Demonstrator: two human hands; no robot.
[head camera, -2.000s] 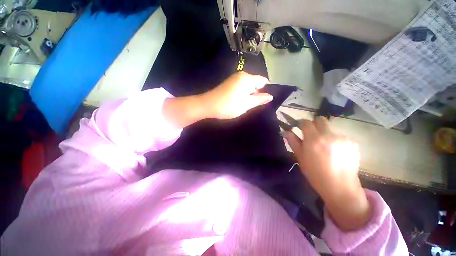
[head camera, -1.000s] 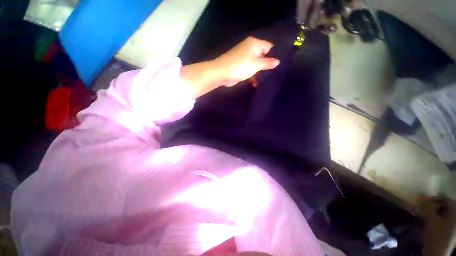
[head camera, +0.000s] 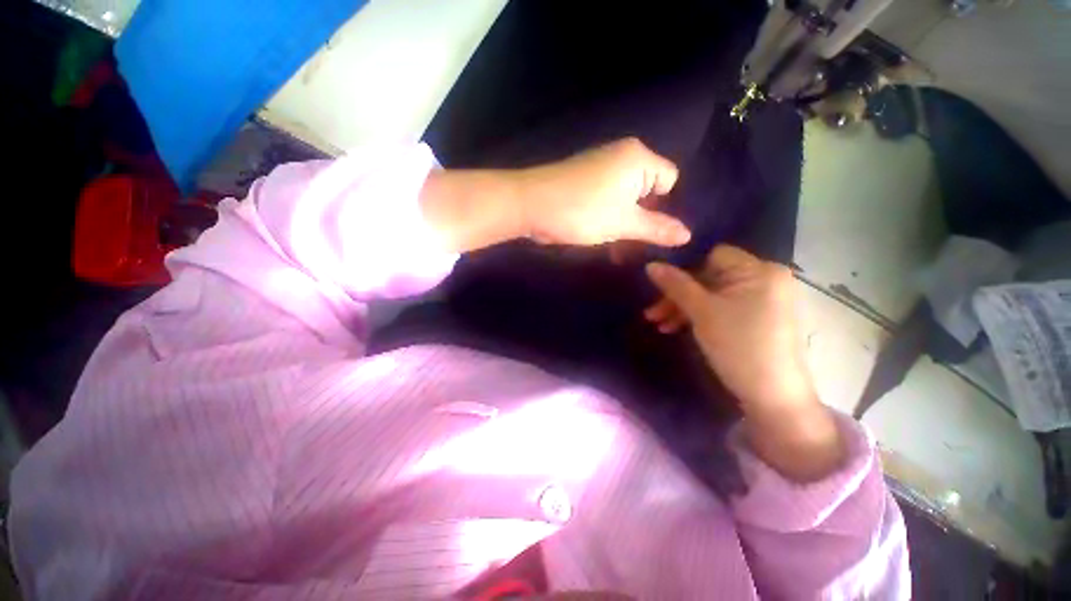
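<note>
The dark garment panel (head camera: 552, 106) covers the table in front of me and runs down to my lap. My left hand (head camera: 617, 200) lies over it, thumb and fingers pinching the dark cloth. My right hand (head camera: 734, 311) is close beside it, thumb and fingers closed on the same cloth. The exact edges held are hard to see, dark on dark. The presser foot and needle area (head camera: 748, 101), with its yellow-green piece, is above my hands, close to the cloth.
The sewing machine head (head camera: 810, 35) is at the upper right. The printed work sheet (head camera: 1034, 352) is at the right edge. A blue cloth or cover (head camera: 223, 71) is at upper left, a red plastic basket or stool (head camera: 112, 231) below it. Dark snips-like things (head camera: 1055, 470) lie at the far right.
My right hand has gone from the dark tool, out to the right, and back to the cloth beside my left hand. My left hand stays on the cloth. The view has shifted.
</note>
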